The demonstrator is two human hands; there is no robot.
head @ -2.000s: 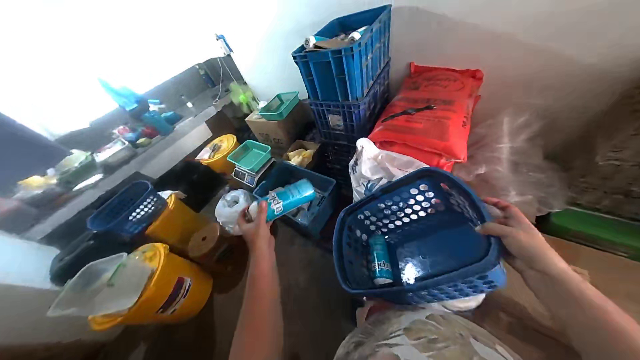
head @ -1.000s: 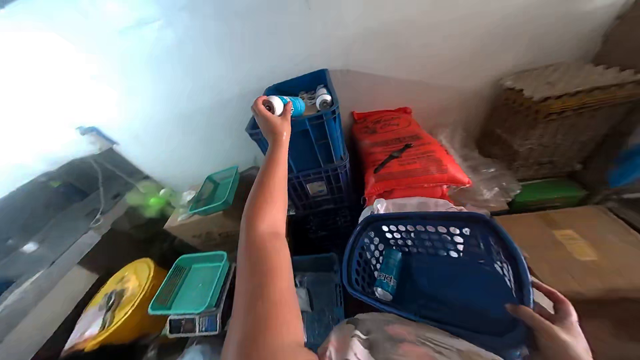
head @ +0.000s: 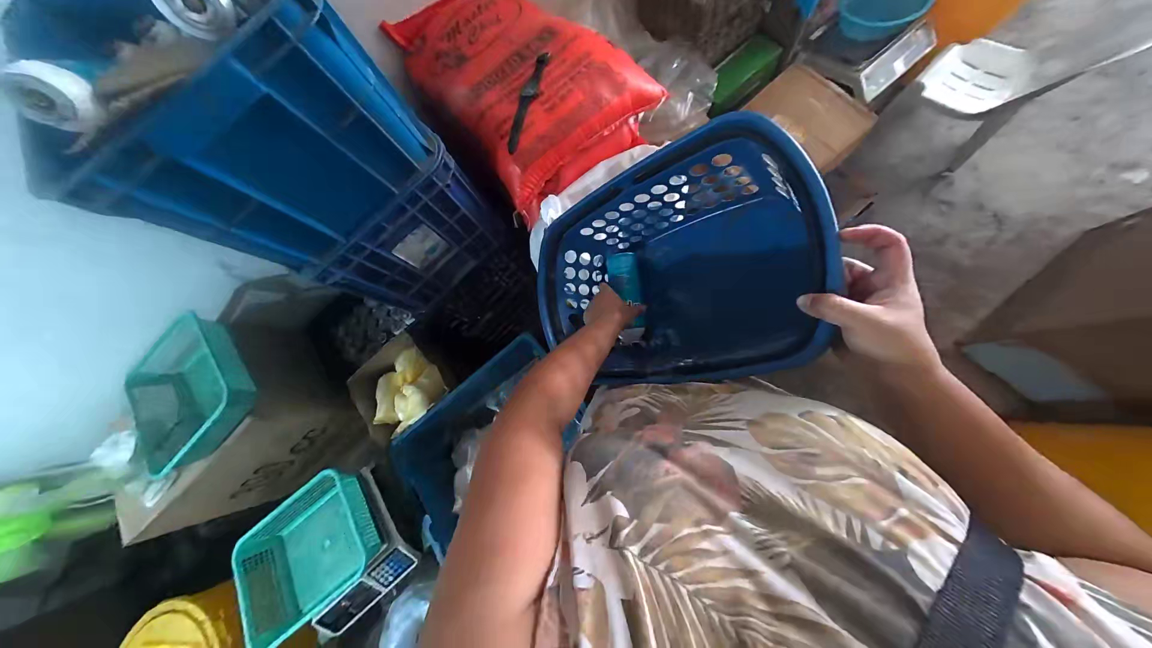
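My right hand (head: 877,297) grips the right rim of a dark blue plastic basket (head: 738,279) with round holes in its side, thumb inside the rim and fingers outside. The basket is tilted above my lap. In it, near the holed wall, lies a teal cylindrical roll or can (head: 624,279). My left hand (head: 614,310) reaches into the basket and its fingers touch this teal item; whether they have closed round it cannot be told. At the upper left, a tall blue crate (head: 270,135) holds white-ended rolls (head: 49,94).
Red sacks (head: 540,90) with a black wristwatch on top lie behind the basket. Left are green baskets (head: 184,396), one on a digital scale (head: 369,585), a cardboard box (head: 261,450) and a blue bin (head: 432,468). A white stool (head: 976,76) stands at the upper right.
My left hand has moved from the top of the blue crate, where it held a teal and white cylinder, down into the basket. My right hand still holds the basket's rim. The view has turned.
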